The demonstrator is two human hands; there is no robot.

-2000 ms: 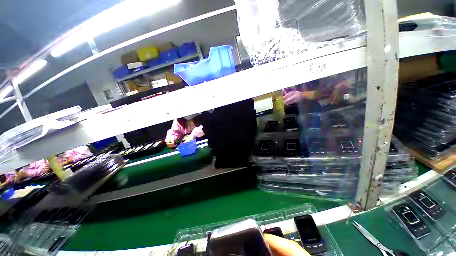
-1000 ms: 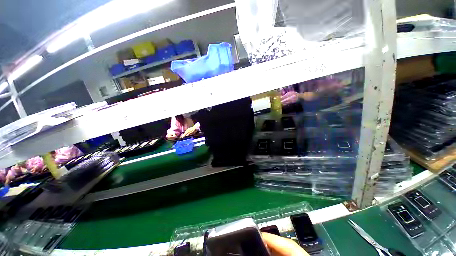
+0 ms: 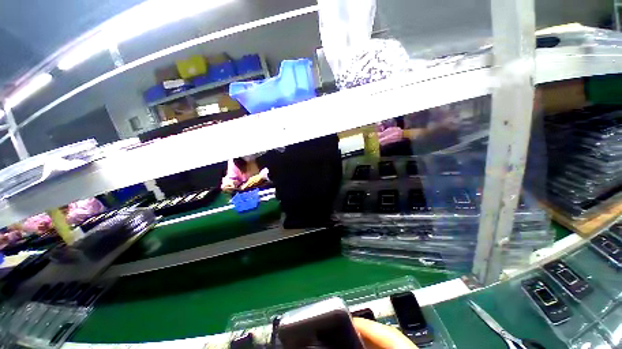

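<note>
A dark phone (image 3: 320,328) with a pale upper edge is held up at the bottom centre, cut off by the lower edge. Part of my right hand (image 3: 385,334) shows at its right side, fingers against it. My left hand is not in view. A clear tray (image 3: 307,300) lies behind and under the phone, with a black phone (image 3: 411,315) in its right part. Open scissors (image 3: 496,326) lie on the green bench to the right, blades pointing up and left.
A neighbouring tray (image 3: 592,310) holds phones at the right. Stacked trays (image 3: 409,232) stand behind the white post (image 3: 508,150), with more on a brown board. A white shelf (image 3: 204,146) crosses above and carries a blue bin (image 3: 279,87). People in pink sleeves work farther back.
The whole view has shifted slightly, so the shelf, scissors and trays appear a little farther left. The phone stays held at the bottom centre.
</note>
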